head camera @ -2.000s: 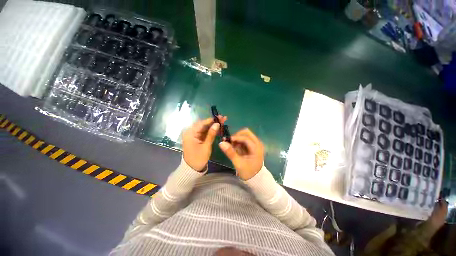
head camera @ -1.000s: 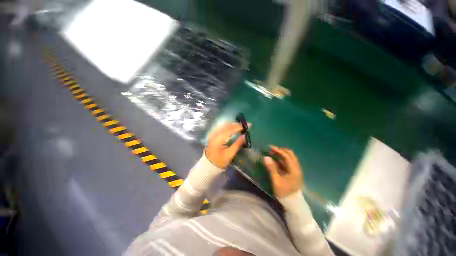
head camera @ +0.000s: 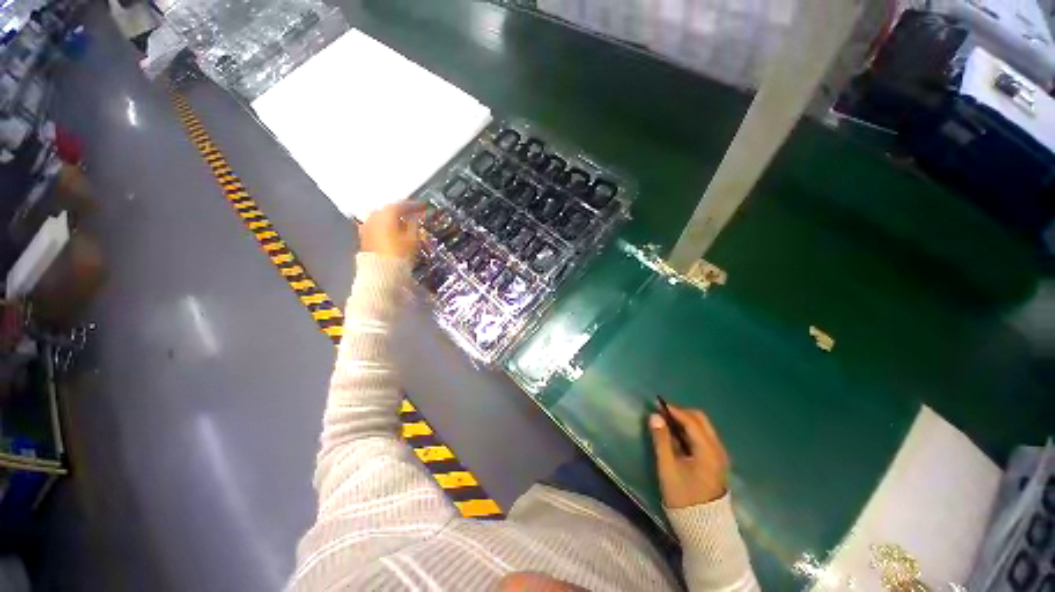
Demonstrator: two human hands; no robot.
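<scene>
My left hand is at the left edge of the clear blister tray, fingertips over its edge pockets. Whether it still holds a frame cannot be made out. The tray holds black square frames in rows, and its near part is glossy with glare. My right hand is above the green mat and grips a thin dark stick, likely tweezers or a pick, pointing up and left.
White foam sheet lies beyond the tray, with more clear trays behind. Pale post and tape scraps are ahead. Right: white board, brass parts, filled tray. Striped floor tape runs left.
My left hand has moved from in front of me out to the left tray; the black frame it held is no longer distinguishable. My right hand stays over the mat. The view has turned left.
</scene>
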